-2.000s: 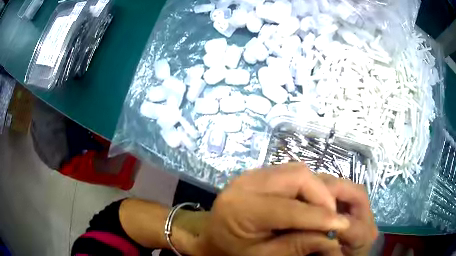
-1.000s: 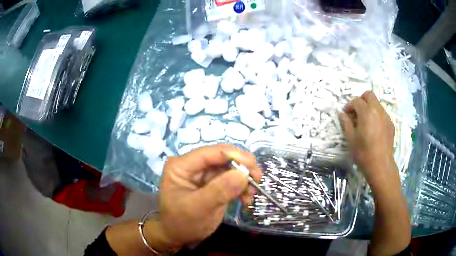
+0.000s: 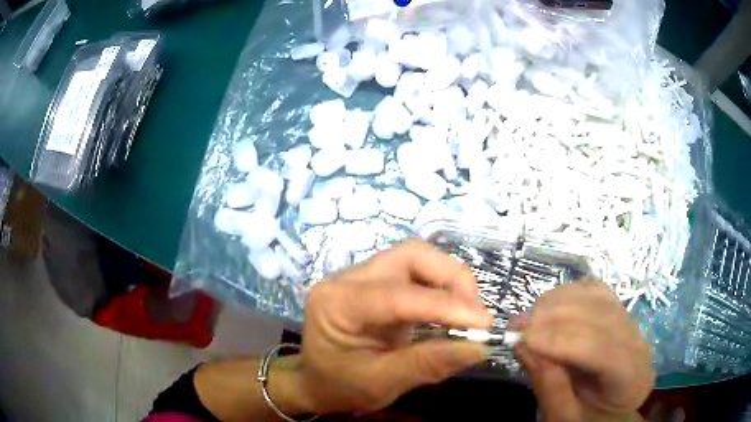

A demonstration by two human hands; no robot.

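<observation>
My left hand (image 3: 391, 325), with a bangle at the wrist, pinches a thin metal shaft with a white section (image 3: 469, 335) between thumb and fingers. My right hand (image 3: 585, 350), slightly blurred, closes around a small white piece (image 3: 511, 337) at the shaft's right end; most of this piece is hidden by the fingers. Both hands are over the front of the clear tray of metal shafts (image 3: 520, 276). White plastic sleeves (image 3: 576, 173) lie heaped behind and to the right. White rounded caps (image 3: 359, 202) lie loose to the left.
A clear plastic bag (image 3: 222, 272) lies under the parts on the green bench (image 3: 177, 157). Clear boxes with dark parts and white paper (image 3: 86, 111) are at the left. Slim parts (image 3: 725, 288) are at the right edge. A dark slab (image 3: 580, 3) is at the top.
My right hand has come back from the sleeve heap to my left hand, with a white piece. My left hand has moved right, and the shaft is now about level.
</observation>
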